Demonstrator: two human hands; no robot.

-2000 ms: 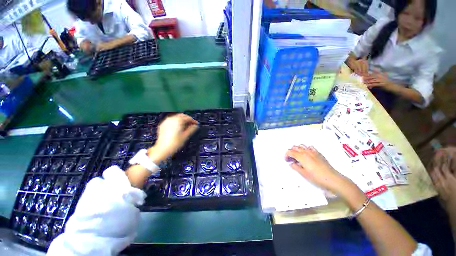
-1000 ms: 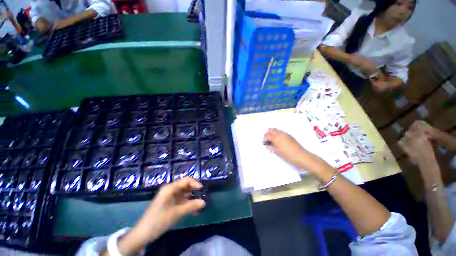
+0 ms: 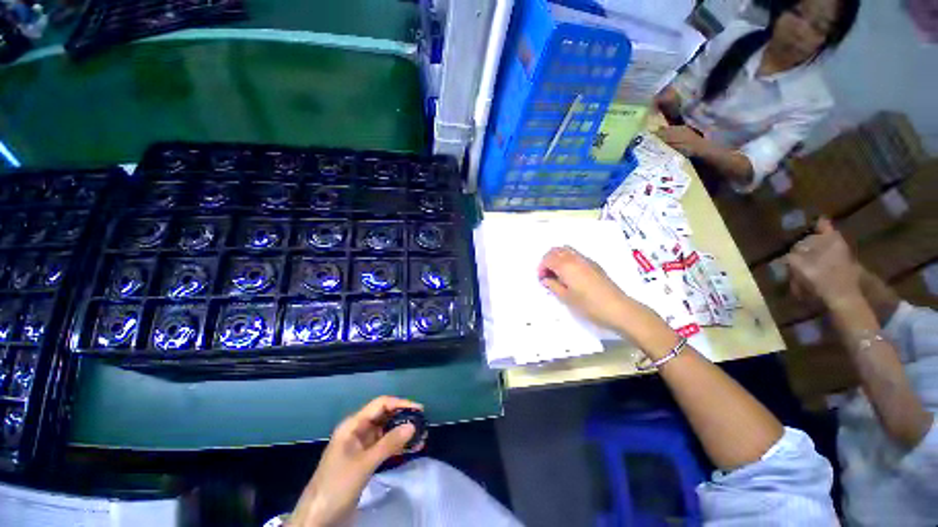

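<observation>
My left hand (image 3: 360, 453) holds a small round black part (image 3: 407, 426) between thumb and fingers, just off the bench's front edge. My right hand (image 3: 583, 285) rests on the white sticker sheets (image 3: 514, 270), fingers curled; something small and dark shows at its fingertips, too small to name. The sheets bear a few tiny dark dots. The black blister tray (image 3: 345, 257) lies ahead, with ring shapes in its square pockets. A second black tray (image 3: 41, 278) lies at the far left.
A blue file basket (image 3: 561, 113) with papers stands behind the sheets. White and red printed cards (image 3: 669, 257) lie on the yellow side table (image 3: 741, 299). A blue stool (image 3: 643, 453) stands below. One person sits beyond the table, another at the right; cartons (image 3: 874, 206) stand behind.
My left hand has come back from over the tray to the bench edge, now with the black part in view. My right hand stays on the sheets. The camera view has shifted.
</observation>
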